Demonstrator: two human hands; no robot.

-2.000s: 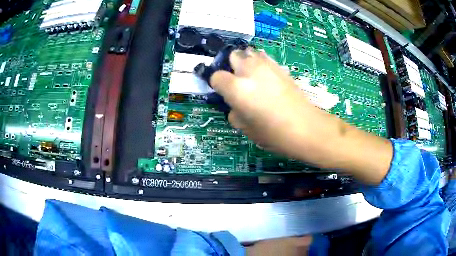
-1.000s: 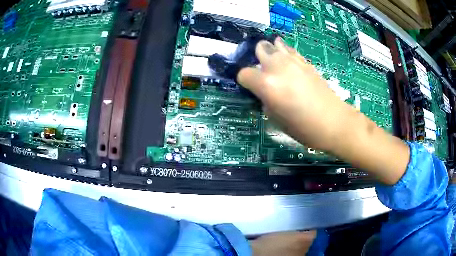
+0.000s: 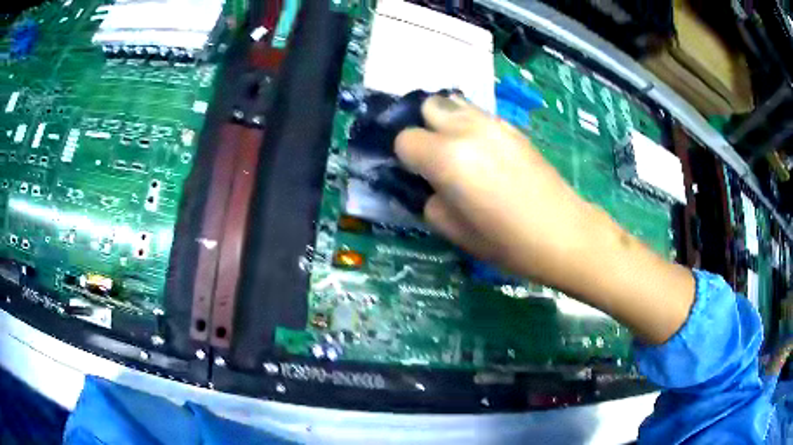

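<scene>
The green circuit board lies in its black carrier. My right hand is over the board's upper left part, its fingertips black and blurred against dark round shapes beside the large white heatsink assembly. A smaller silver-white heatsink shows just below the fingers. Whether the fingers hold a part or only wear black covers cannot be told. My left hand is out of the picture; only a blue sleeve shows at the bottom left.
A dark red-brown crossbar separates this board from another green board on the left. Blue parts and another heatsink stand on the middle board. The metal conveyor edge runs along the front. Cardboard is at the upper right.
The boards sit lower and further right in the picture as the view shifted. My right hand's black fingertips now cover the black capacitors seen before. My left wrist has left the picture.
</scene>
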